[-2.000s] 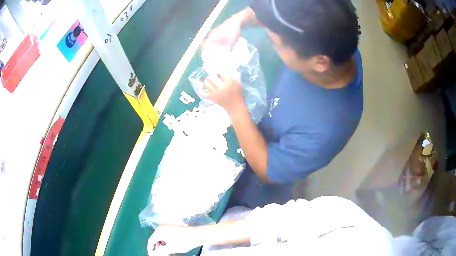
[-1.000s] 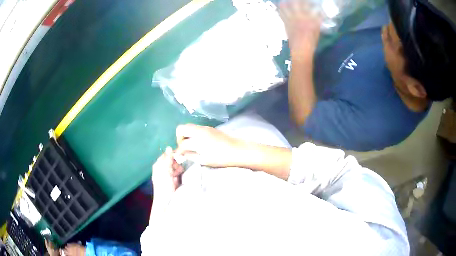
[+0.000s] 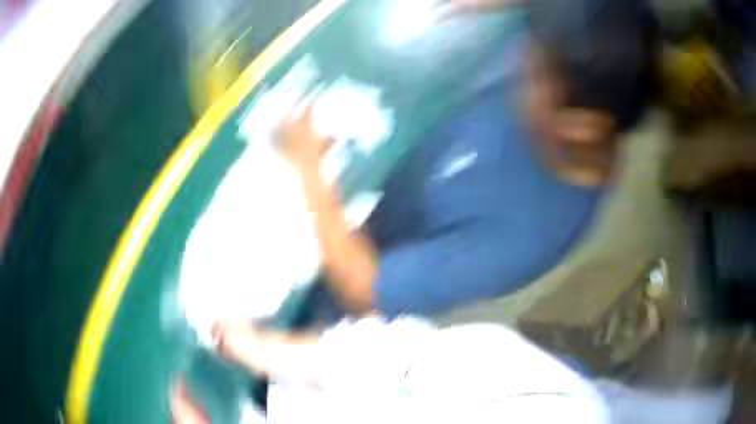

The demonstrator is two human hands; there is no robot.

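The frame is strongly blurred. A clear plastic bag full of white parts [image 3: 249, 240] lies on the green bench. My right hand [image 3: 236, 344], at the end of a white sleeve, is at the bag's near edge; whether it holds anything cannot be seen. My left hand [image 3: 189, 404] is a blurred patch at the bottom edge, partly cut off, over the green bench. Another person's hand [image 3: 302, 141] reaches over the far end of the white parts.
A person in a blue shirt [image 3: 472, 215] sits close at the right of the bag. A yellow line [image 3: 137, 224] separates the bench from the dark green conveyor [image 3: 91, 199] at the left. Brown cardboard [image 3: 717, 153] stands at the right.
The view has swung, so the bag appears lower and nearer. My hands have parted, the right one now at the bag. The other person's hand is now over the white parts.
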